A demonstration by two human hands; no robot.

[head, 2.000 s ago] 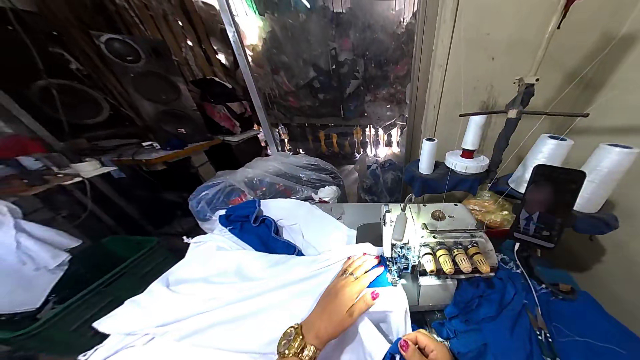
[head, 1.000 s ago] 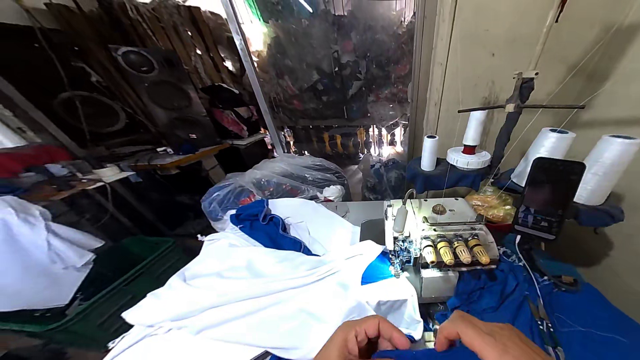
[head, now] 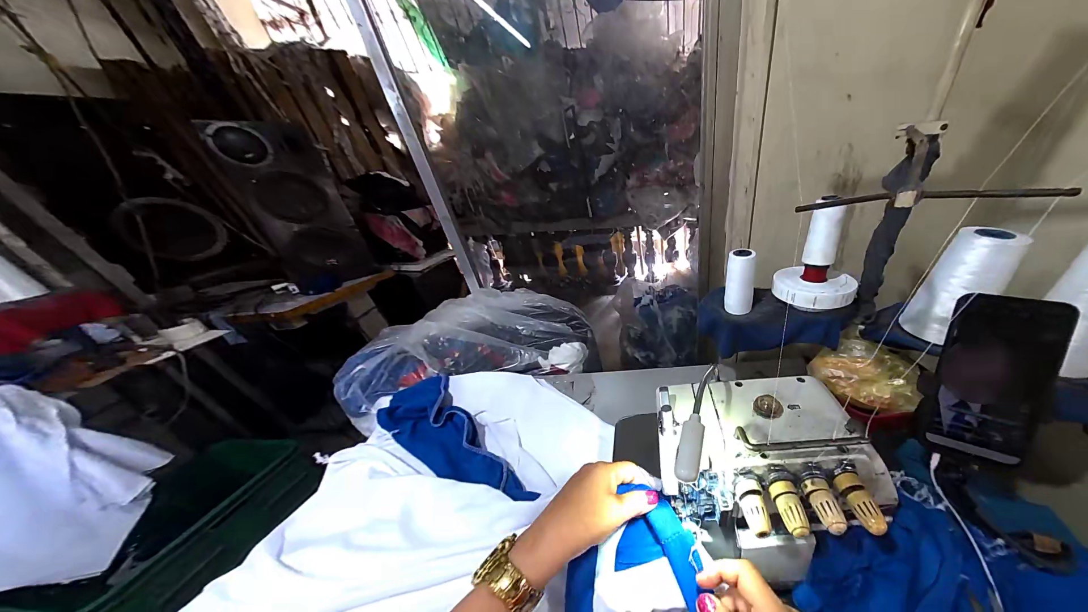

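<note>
White and blue fabric (head: pixel 365 510) spreads over the left of the machine table. My left hand (head: pixel 595 506), with a gold watch at the wrist, pinches a folded blue fabric edge (head: pixel 671 531) just left of the needle area of the overlock sewing machine (head: pixel 773 425). Nearer to me, my right hand (head: pixel 738 586) grips the lower end of the same blue edge between thumb and finger; part of this hand is cut off by the frame. A small lamp (head: pixel 689 446) lights the machine's needle area.
White thread cones (head: pixel 969 280) stand behind the machine, threads running up from them. A smartphone (head: pixel 999 378) with its cable stands at the right, above bunched blue cloth (head: pixel 892 544). A clear plastic bag (head: pixel 476 327) lies behind the fabric. A green crate (head: pixel 229 510) is at the left.
One second ago both hands were together at the bottom edge, below the machine. Now my left hand is up beside the needle area on the blue edge, with my right hand just below it.
</note>
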